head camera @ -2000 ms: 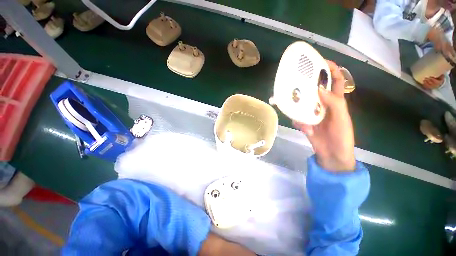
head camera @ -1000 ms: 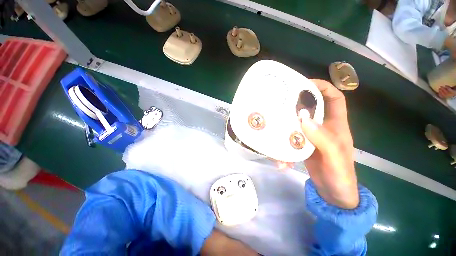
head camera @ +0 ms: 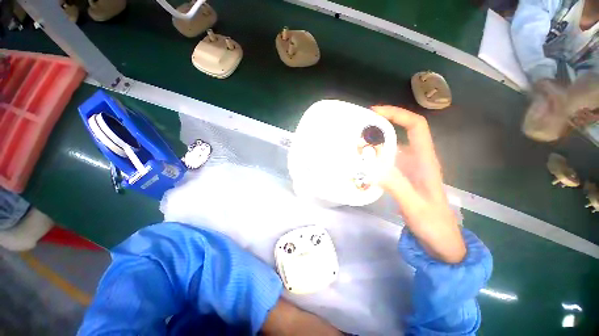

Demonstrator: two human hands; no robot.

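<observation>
My right hand point(head camera: 420, 177) grips the right side of a cream bottom cover point(head camera: 325, 154), fingers at its far edge and thumb over its face. The cover is overexposed, with a dark round hole and copper-coloured spots. It lies over the place of the deep housing, whose inside is hidden; I cannot tell how closely they meet. A second cream cover point(head camera: 307, 268) with two dark-ringed holes lies flat on the white protective sheet point(head camera: 223, 197). My left sleeve and bare wrist enter from the lower left; my left hand is cut off by the bottom edge.
A blue tape dispenser point(head camera: 131, 144) stands left, beside a small white plate point(head camera: 197, 154). A coral-red parts tray point(head camera: 33, 118) is at far left. Two-post covers point(head camera: 217, 56) lie along the green belt behind its metal edge point(head camera: 217, 118). Another person's hands hold a beige part upper right.
My right hand has brought the cover left from the upper right, down over the housing. The gap visible between them a second ago no longer shows. The belt's covers have shifted left.
</observation>
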